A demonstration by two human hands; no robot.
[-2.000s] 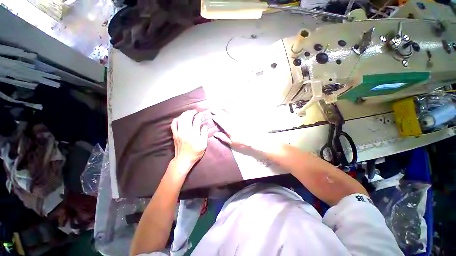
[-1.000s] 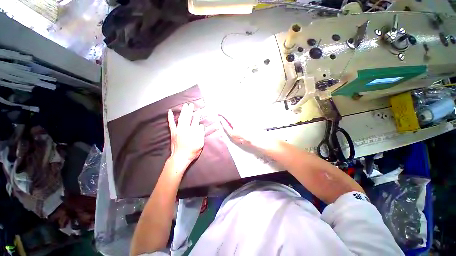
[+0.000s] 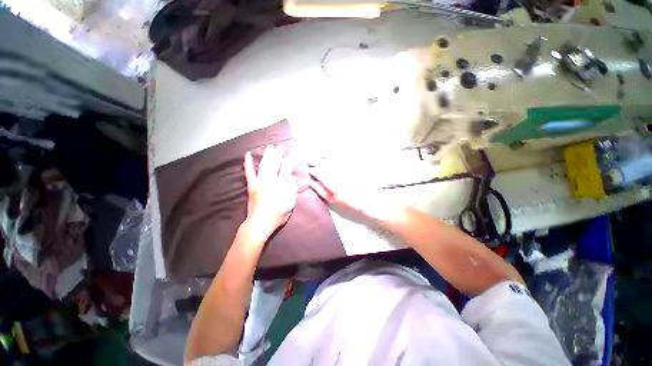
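A dark brown-purple fabric panel [image 3: 207, 207] lies on the white table, its front edge at the table's front edge, with soft wrinkles left of my hands. My left hand [image 3: 272, 187] lies on the panel with its fingers spread, pressing it down. My right hand [image 3: 325, 191] is at the panel's right edge, its fingertips by the cloth. Glare washes out that area, so whether the right fingers grip the cloth cannot be told.
The cream sewing machine [image 3: 529, 78] stands at the right, with black-handled scissors [image 3: 486, 207] beside its bed. A yellow holder [image 3: 584, 170] is farther right. A dark garment bundle [image 3: 207, 36] lies at the far left corner. A blue crate [image 3: 597, 286] is below right.
Since two seconds ago, my left fingers have spread and flattened on the panel. My right hand has shifted only slightly. The whole view has moved a little, and the panel lies about the same.
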